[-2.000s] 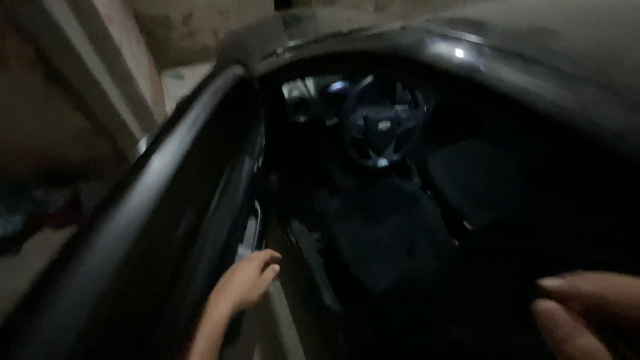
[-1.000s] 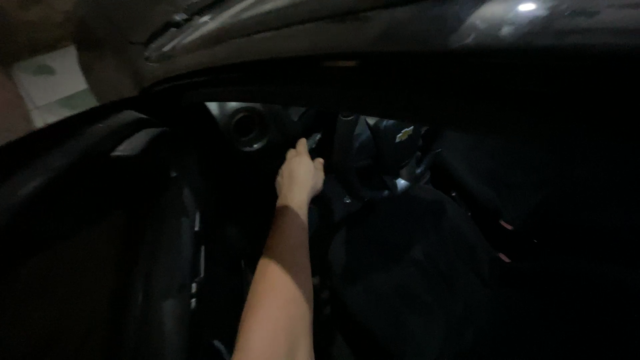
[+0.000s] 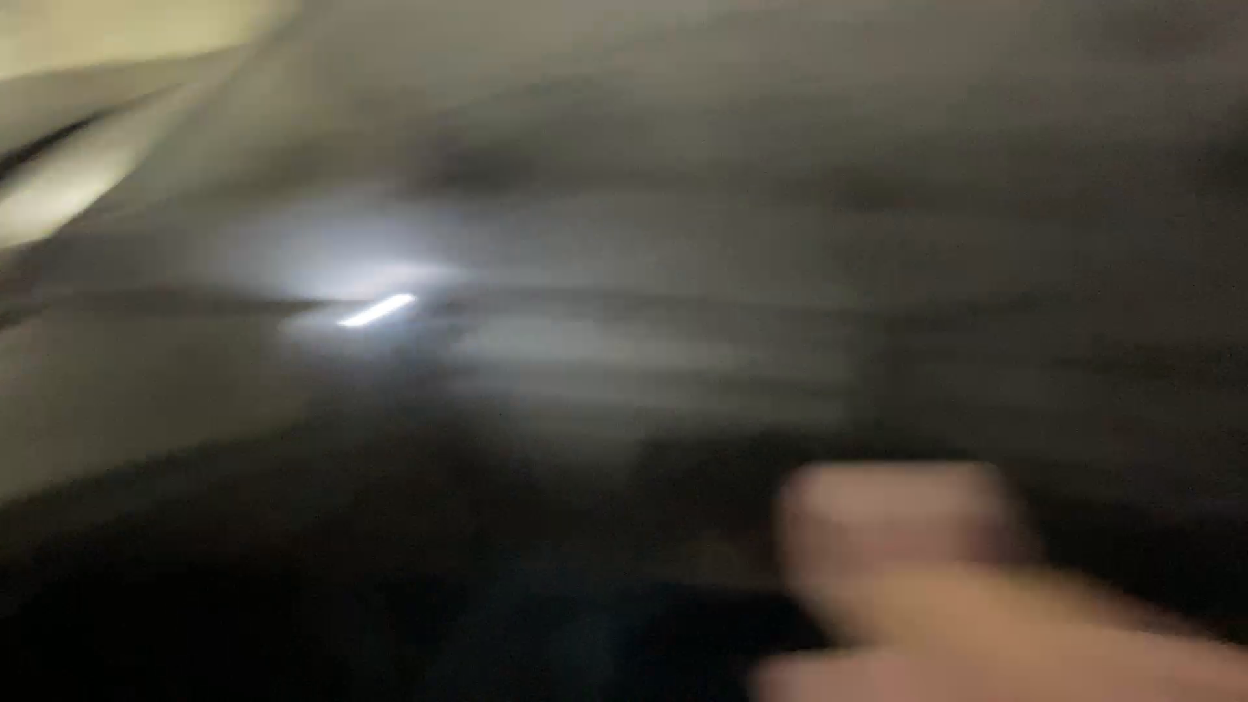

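Observation:
A blurred hand, which looks like my right hand point(image 3: 936, 595), reaches in from the lower right. Its fingers point left, and I cannot make out anything held in them. Behind and above it spreads the dark, glossy roof of a car point(image 3: 634, 253), with a bright light reflected on it at the left. Whether the fingers touch the car cannot be told. My left hand is not in view.
Below the roof edge lies the very dark door opening point(image 3: 390, 595), its interior details hidden. A pale yellowish surface point(image 3: 127, 34) shows at the upper left. Strong blur hides most edges.
The view has swung up and nearer to the roof. My left arm, stretched toward the dashboard a second ago, has left view. A hand now shows at the lower right.

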